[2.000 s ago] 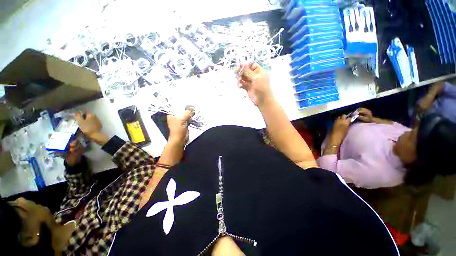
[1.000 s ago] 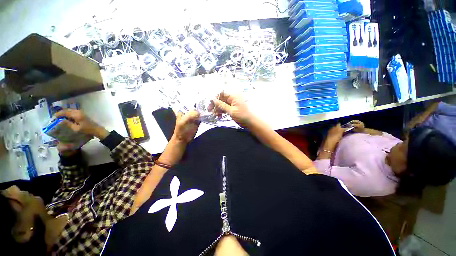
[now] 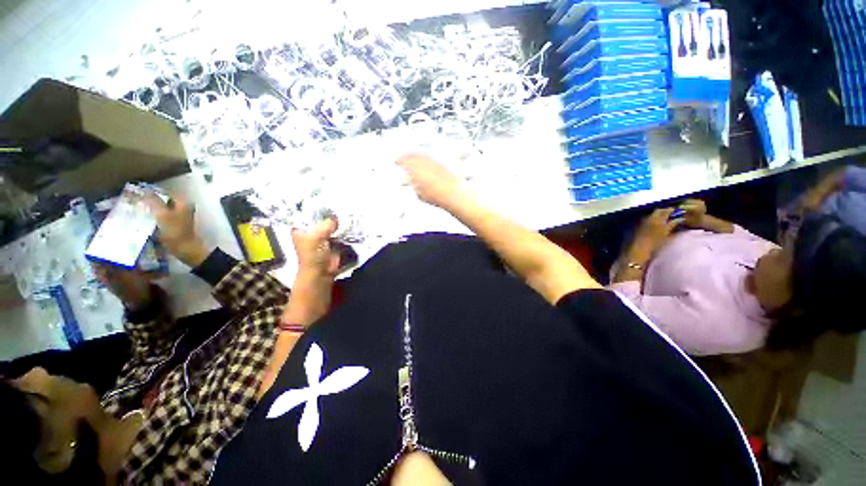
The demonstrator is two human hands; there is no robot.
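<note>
My left hand [image 3: 316, 254] is closed around a bundle of white coiled cables [image 3: 328, 211] just above the table edge, with loose ends sticking out on both sides. My right hand [image 3: 429, 180] is to the right of the bundle over the white table, apart from my left hand. Its fingers point left, and glare hides whether they hold anything. A tangled pile of white coiled cables [image 3: 356, 85] lies beyond both hands, partly on dark mat strips.
A stack of blue-and-white boxes [image 3: 617, 85] stands right of the pile. An open brown carton [image 3: 128, 133] and a black device with a yellow panel [image 3: 256, 241] are at left. A person in a checked sleeve [image 3: 242, 289] and one in pink [image 3: 698, 289] sit beside me.
My right hand has left the bundle and moved slightly up the table. My left hand has moved left and down with the cables, now over the plain black device.
</note>
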